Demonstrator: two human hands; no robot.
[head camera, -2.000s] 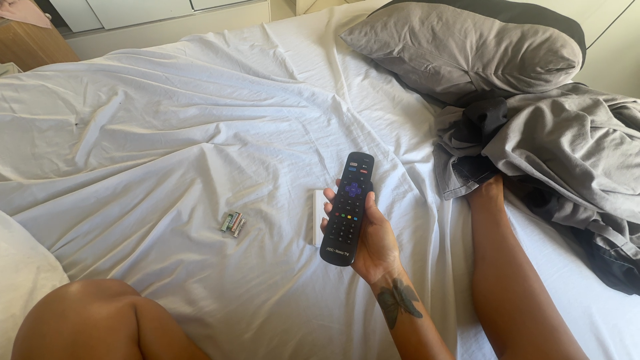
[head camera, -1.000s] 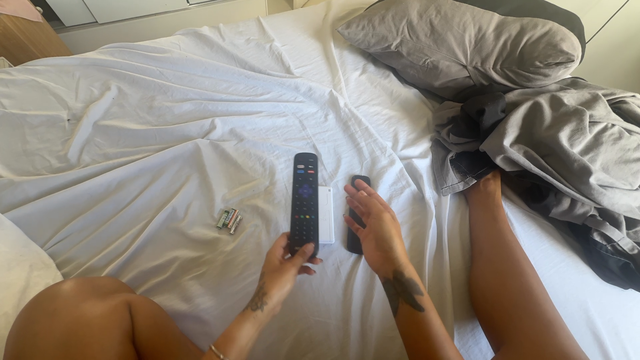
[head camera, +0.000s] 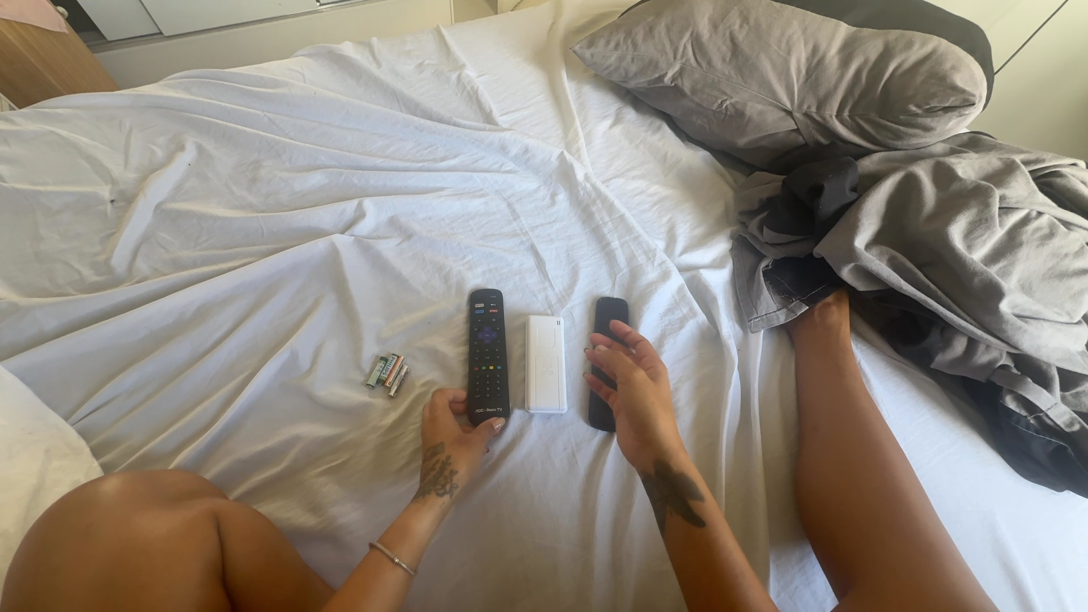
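Note:
My left hand (head camera: 455, 438) grips the lower end of a black TV remote control (head camera: 488, 357), which lies upright in view, buttons up, on the white sheet. Just right of it lies a white rectangular plastic case (head camera: 546, 364), not touching the remote. Further right is a second black remote-like object (head camera: 605, 361), its face plain where visible. My right hand (head camera: 633, 374) rests its bent, spread fingers over that object's right side; whether they press on it is unclear. Several small cylindrical batteries (head camera: 388, 374) lie together to the left of my left hand.
A wrinkled white bed sheet (head camera: 297, 280) spreads under everything. At the upper right lie a grey pillow (head camera: 790, 76) and a heap of grey and black bedding (head camera: 977, 221). My bent knee (head camera: 127, 535) is at the lower left, my other leg (head camera: 858, 459) at the right.
The remote was in my right hand two seconds ago; my left hand then held it, and it now lies left of the white case. My right hand is at the second black object.

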